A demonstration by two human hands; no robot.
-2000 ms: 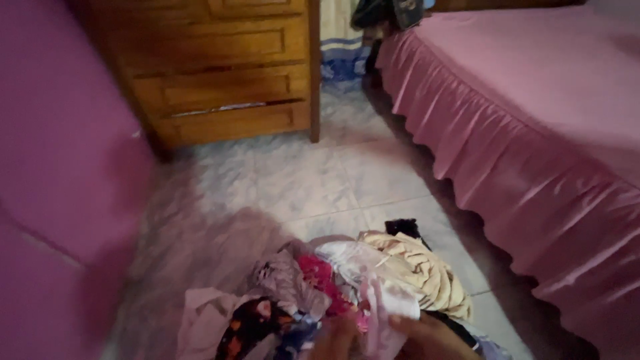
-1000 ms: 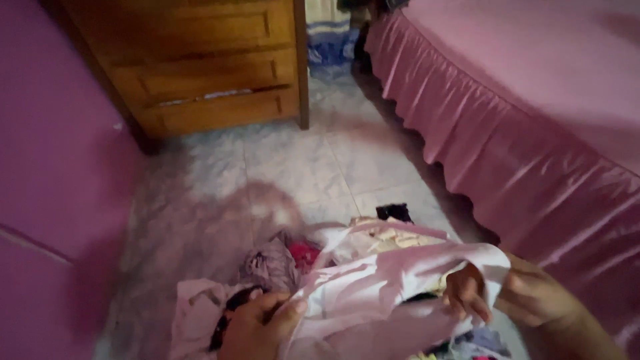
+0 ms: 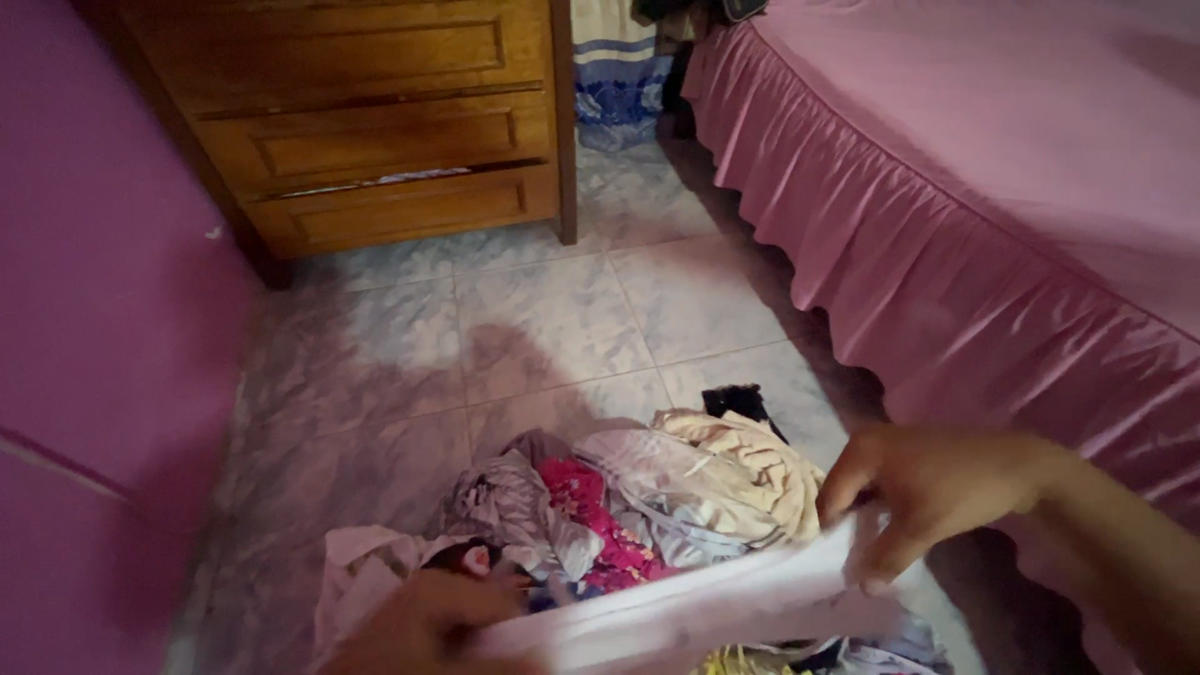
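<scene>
A white cloth garment [image 3: 694, 609] is stretched between my two hands, low in the head view. My left hand [image 3: 431, 619], blurred, grips its left end at the bottom. Pinched between the thumb and fingers of my right hand [image 3: 919, 497] is the other end, at the lower right. Beneath and beyond the garment lies a heap of clothes on the floor: a cream cloth [image 3: 750, 450], a pink floral cloth [image 3: 609, 525], a grey garment [image 3: 506, 502], a whitish cloth [image 3: 666, 478] and a pale cloth [image 3: 361, 572] at the left.
A wooden chest of drawers [image 3: 375, 131] stands at the back left, beside a purple wall [image 3: 103, 328]. A bed with a pink ruffled cover [image 3: 900, 244] runs along the right. A black cloth [image 3: 736, 401] touches the heap's far edge on the tiled floor [image 3: 553, 319].
The white garment hung loosely between my hands a second ago; now it is a narrower, straighter band. My right hand has moved away from the view's bottom edge compared with two seconds ago.
</scene>
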